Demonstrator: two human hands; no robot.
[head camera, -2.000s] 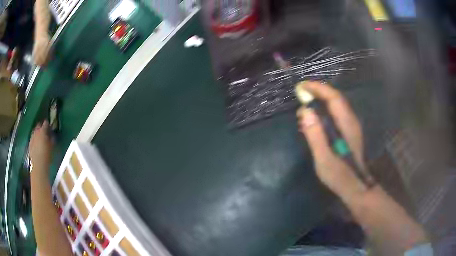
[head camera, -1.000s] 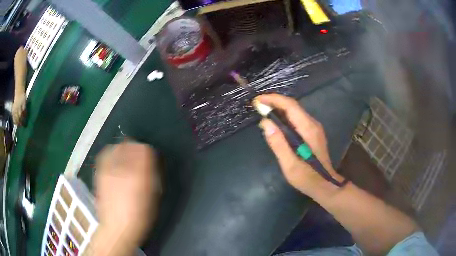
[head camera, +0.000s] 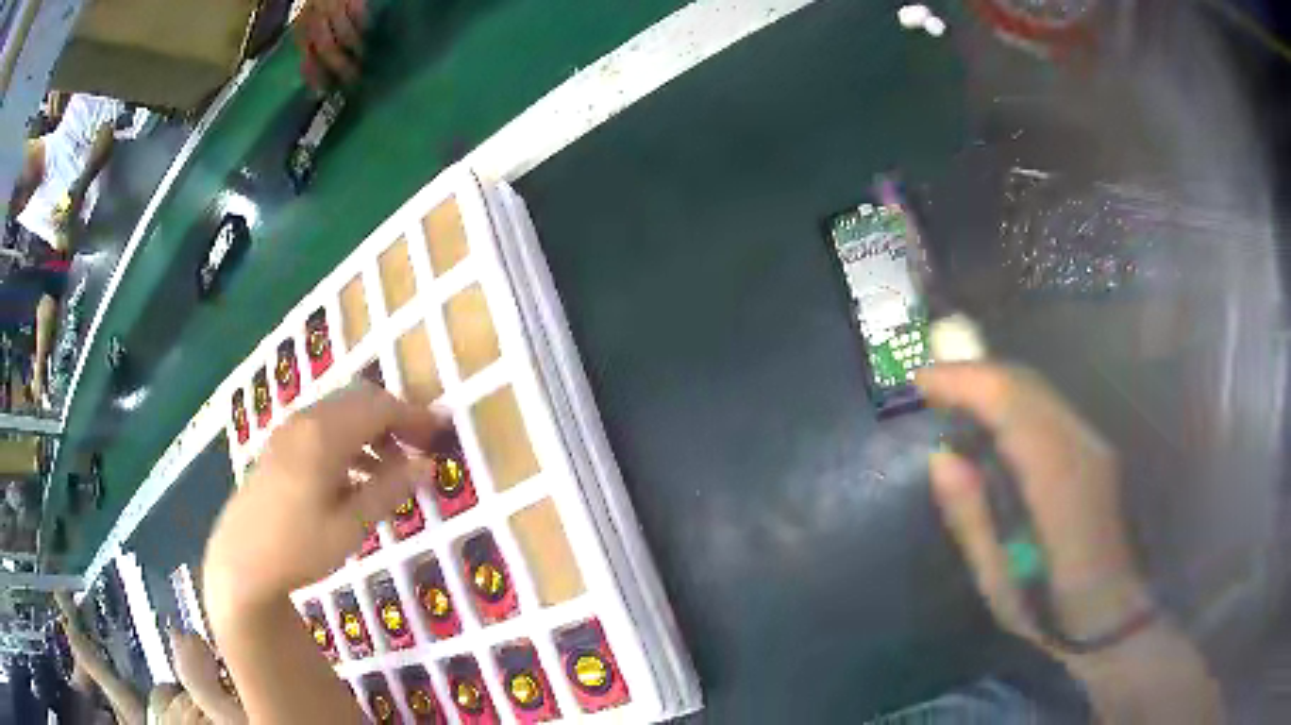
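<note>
My right hand (head camera: 1055, 489) holds the soldering iron (head camera: 957, 339) by its dark handle with a green band. Its blurred shaft lies along the right side of a green circuit board (head camera: 885, 305) in a black housing on the mat; contact cannot be told. My left hand (head camera: 290, 503) is over the white blister tray (head camera: 602, 453), thumb and fingertips close together at a red module with a gold centre (head camera: 450, 477). Whether the fingers grip it is unclear. Many pockets hold red modules; several at the upper right show only tan bottoms.
The green conveyor belt (head camera: 425, 106) curves past at upper left, carrying dark housings (head camera: 224, 252). Another person's hand (head camera: 333, 40) is over it. White lumps (head camera: 922, 19) and part of the red tin (head camera: 1041, 26) lie at the top. Solder bits (head camera: 1069, 234) lie at right.
The view has swung left. My left hand has moved from above the mat to the tray. The board in its housing now shows on the mat. My right hand still holds the iron.
</note>
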